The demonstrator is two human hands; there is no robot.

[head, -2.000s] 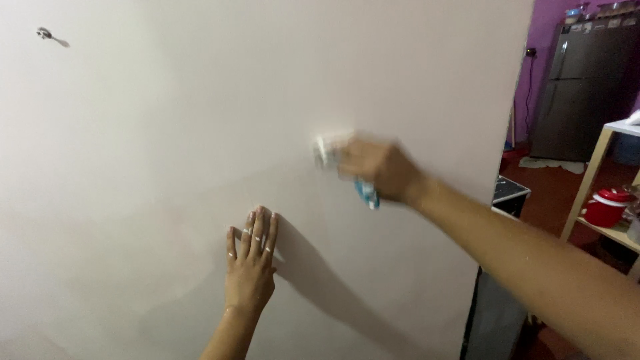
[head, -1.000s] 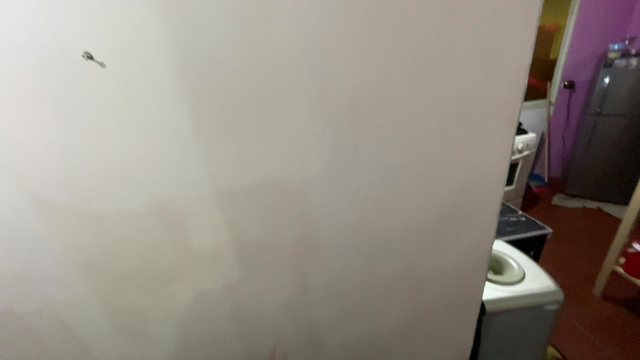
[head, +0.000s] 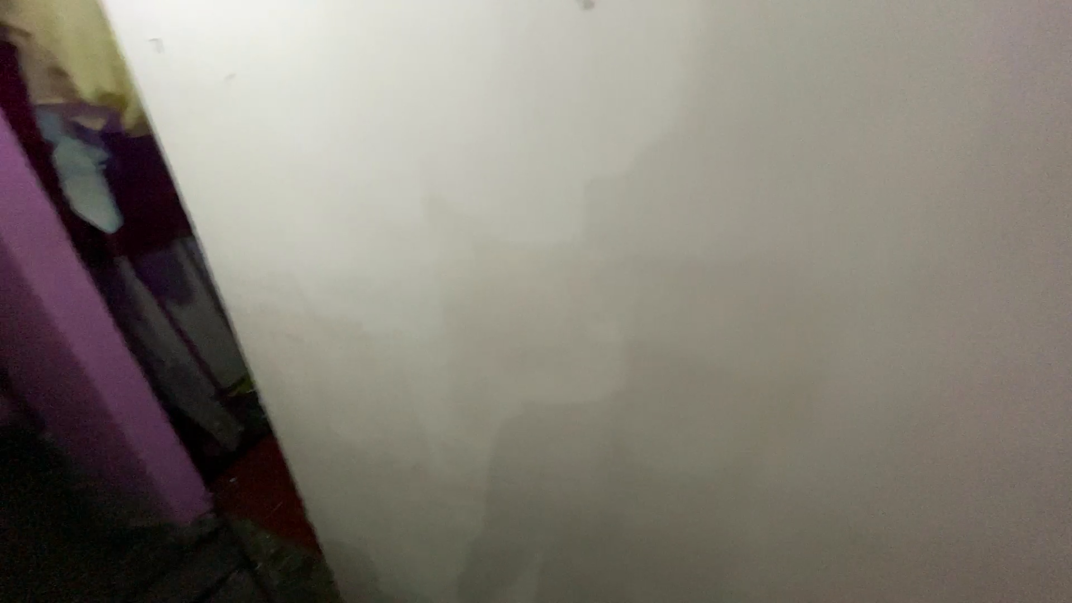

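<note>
A pale wall panel (head: pixel 536 301) fills most of the head view, with uneven darker patches across its middle and lower part. Near the top edge a small dark fixture (head: pixel 586 3) is partly cut off by the frame. Neither my left hand nor my right hand is in view, so what they hold or touch cannot be seen.
Left of the panel's edge stands a purple wall or post (head: pixel 109 335). Between them hang cloths, one yellowish (head: pixel 92 50) and one light blue (head: pixel 88 188). A strip of red floor (head: pixel 268 494) shows low at the left.
Two seconds ago my left hand lay on the panel and my right hand held a white and blue object against it; both hands have left the view. The view has swung left.
</note>
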